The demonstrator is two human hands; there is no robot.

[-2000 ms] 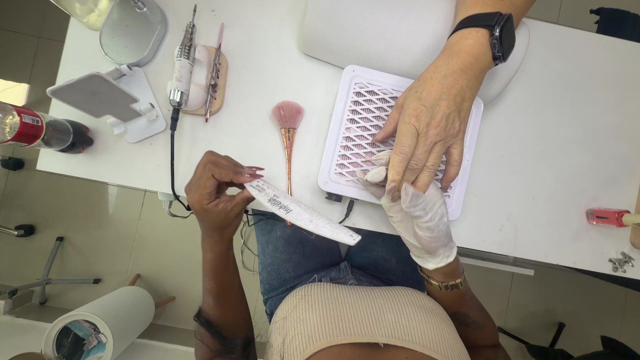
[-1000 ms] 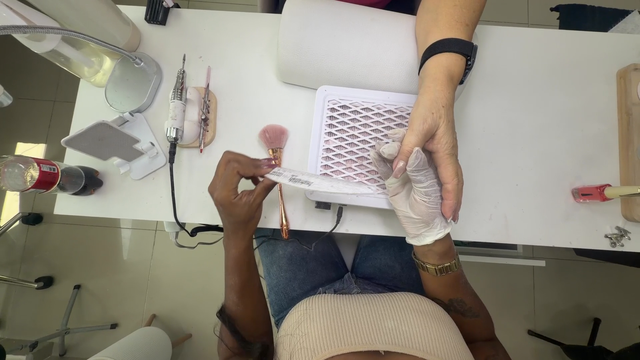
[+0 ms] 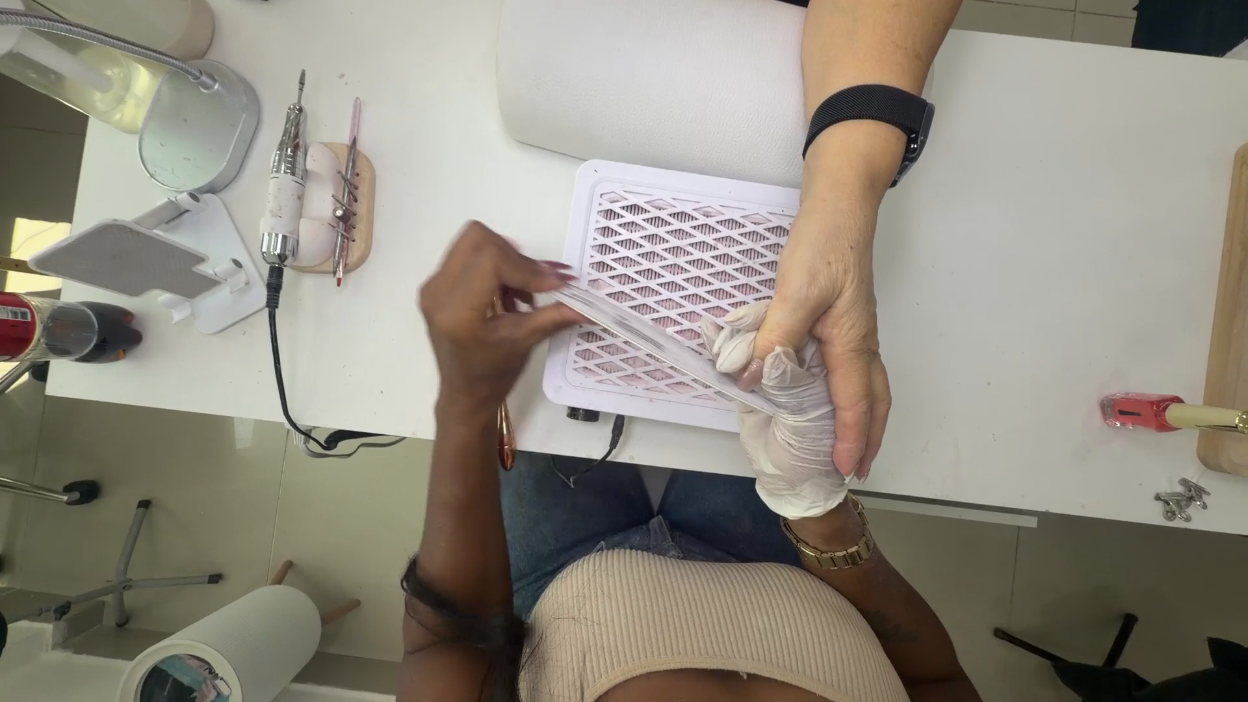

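Observation:
My left hand (image 3: 497, 312), bare, pinches one end of a long white nail file (image 3: 663, 341) between thumb and fingers. The file slants down to the right over a white dust collector with a lattice grille (image 3: 663, 263). Its far end lies by the thumb of another person's hand (image 3: 829, 322). My right hand (image 3: 795, 429), in a white glove, is closed around part of that hand; the exact hold is partly hidden. Below my left hand shows the rose-gold handle of a brush (image 3: 505, 439), its bristles hidden.
A white padded armrest (image 3: 653, 78) lies beyond the dust collector. At left are a nail drill (image 3: 285, 195), a wooden tool holder (image 3: 361, 214), a phone stand (image 3: 146, 258) and a bottle (image 3: 49, 329). Red nail polish (image 3: 1141, 411) and small metal clips (image 3: 1182, 499) are at right.
The file has swung from over my lap to across the dust collector, its far end now at the other person's thumb. That person's hand has turned from lying across my glove.

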